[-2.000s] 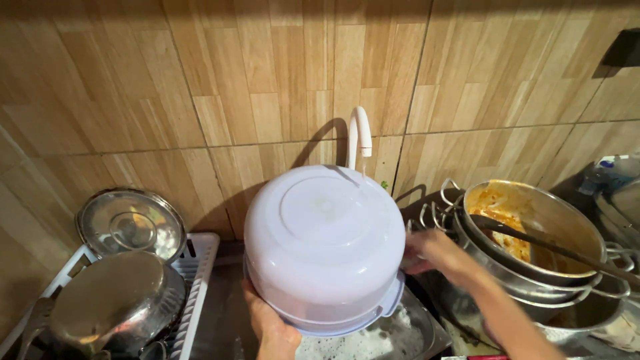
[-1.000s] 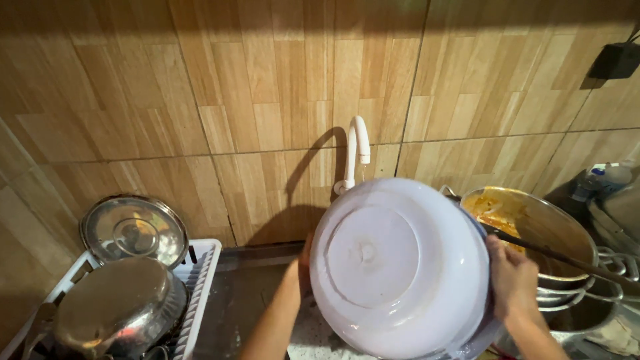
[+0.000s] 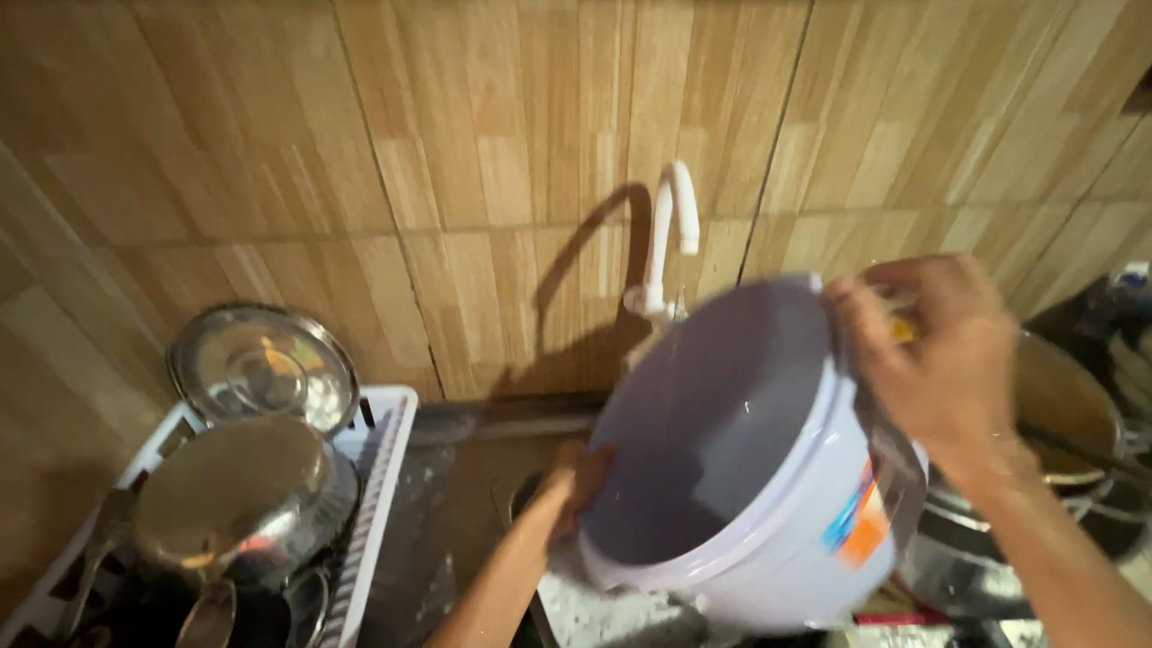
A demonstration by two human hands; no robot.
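Note:
A pale lilac plastic tub (image 3: 774, 540) is tilted over the sink, its hollow inside turned toward the left and the camera. Its outer wall bears an orange and blue sticker (image 3: 859, 522). My left hand (image 3: 576, 486) grips the rim at the left side, fingertips on the inner wall. On the upper right rim is my right hand (image 3: 936, 346), blurred, with its fingers bent over the edge. Behind the tub a white gooseneck faucet (image 3: 661, 234) stands against the wall, and some water shows below its spout. The sink basin (image 3: 603, 612) holds suds and is partly hidden by the tub.
On the left, a white dish rack (image 3: 382, 504) holds an upturned metal pot (image 3: 234, 495), a metal lid (image 3: 265, 369) and spoons. Stacked dirty metal pots (image 3: 1071, 405) with a dark-handled utensil stand on the right. A wood-look tiled wall (image 3: 540, 117) rises behind.
The tub has turned over from bottom toward the camera to its open side showing. My right hand has moved up onto the upper rim.

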